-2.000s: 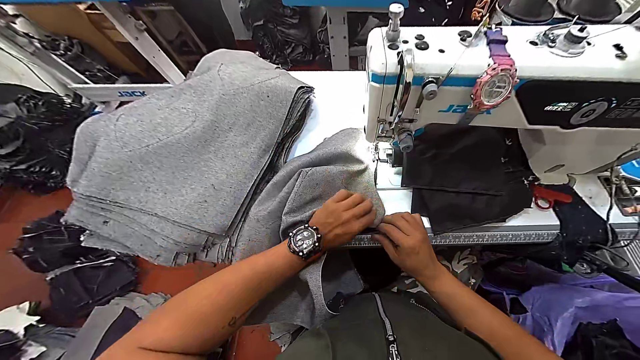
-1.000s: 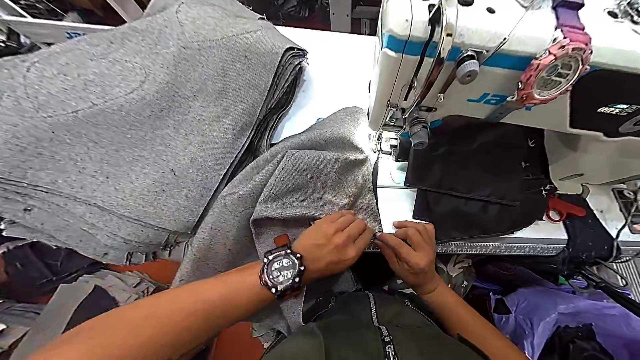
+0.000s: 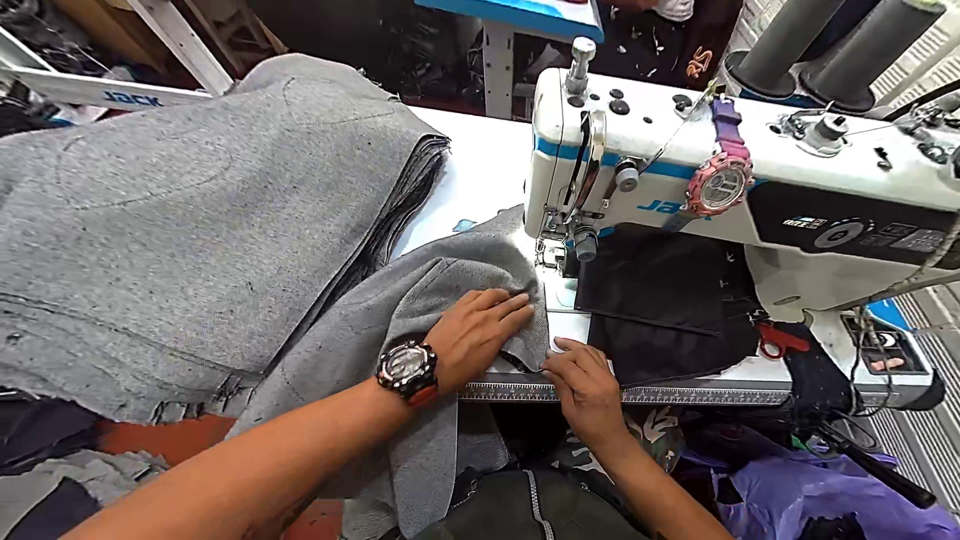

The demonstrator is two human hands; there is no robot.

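Note:
A grey fabric piece (image 3: 352, 322) runs from the lap up to the presser foot of a white Jack sewing machine (image 3: 637, 150). My left hand (image 3: 476, 337), with a black digital watch (image 3: 406, 367) on its wrist, lies flat on this fabric, fingers spread toward the foot. My right hand (image 3: 585, 379) pinches the fabric's right edge near the table's front edge. Whether the fabric is under the foot is hard to tell. Black fabric pieces (image 3: 660, 300) lie right of the needle. A pink and purple watch (image 3: 720, 184) hangs on the machine head.
A thick stack of grey fabric panels (image 3: 195, 210) covers the table's left side. A measuring tape strip (image 3: 675, 394) runs along the front edge. Red-handled thread snips (image 3: 780, 341) lie at the right. Thread cones (image 3: 877, 52) stand behind the machine, and a purple bag (image 3: 817, 487) is below right.
My left hand has moved from beside my right hand up onto the fabric nearer the presser foot, its fingers now spread. My right hand stays at the fabric's edge.

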